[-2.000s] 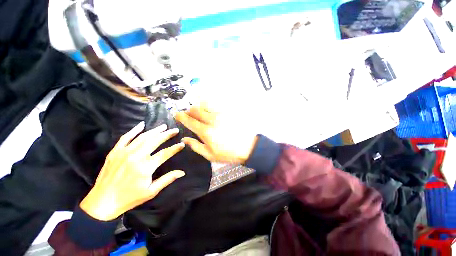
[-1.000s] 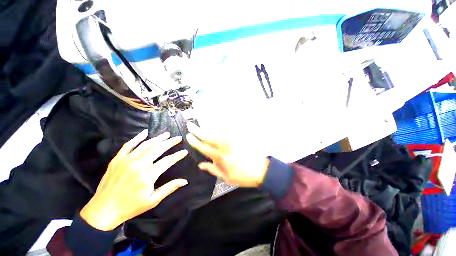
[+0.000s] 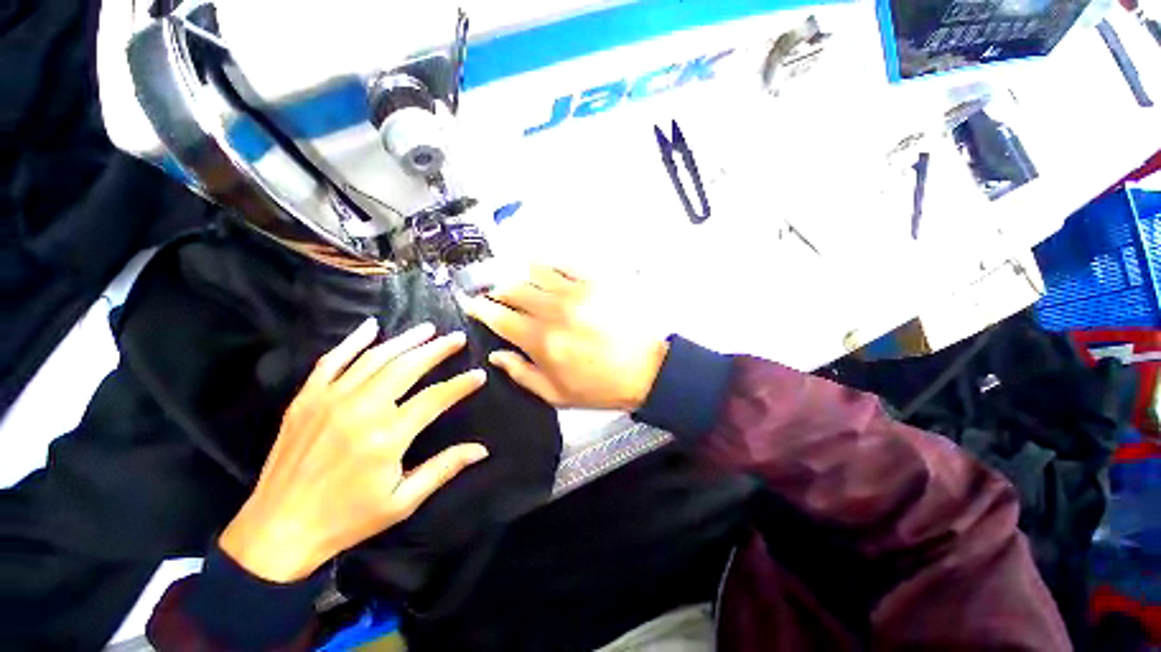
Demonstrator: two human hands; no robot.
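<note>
The black garment piece point(image 3: 471, 497) lies bunched left of and under the presser foot and needle point(image 3: 443, 245) and hangs over the table's front edge. A greyer flat strip of cloth point(image 3: 420, 302) enters at the foot. My left hand point(image 3: 357, 439) lies flat on the cloth, palm down, fingers spread and pointing toward the foot. My right hand point(image 3: 567, 338) is just right of the foot, fingers somewhat apart, with fingertips at the cloth's right edge. The needle tip is too small to make out. The white machine head point(image 3: 293, 96) is above.
Black snips point(image 3: 684, 172) lie open beyond my right hand. A thin dark tool point(image 3: 919, 194) and a small black object point(image 3: 996, 150) are further right. A ruler strip point(image 3: 611, 452) runs along the front edge. Black garments point(image 3: 1006, 420) and a blue basket point(image 3: 1101, 274) are at lower right.
The camera view has shifted slightly. Since one second ago, my right hand has moved closer to the presser foot. My left hand stays flat on the cloth, almost unmoved.
</note>
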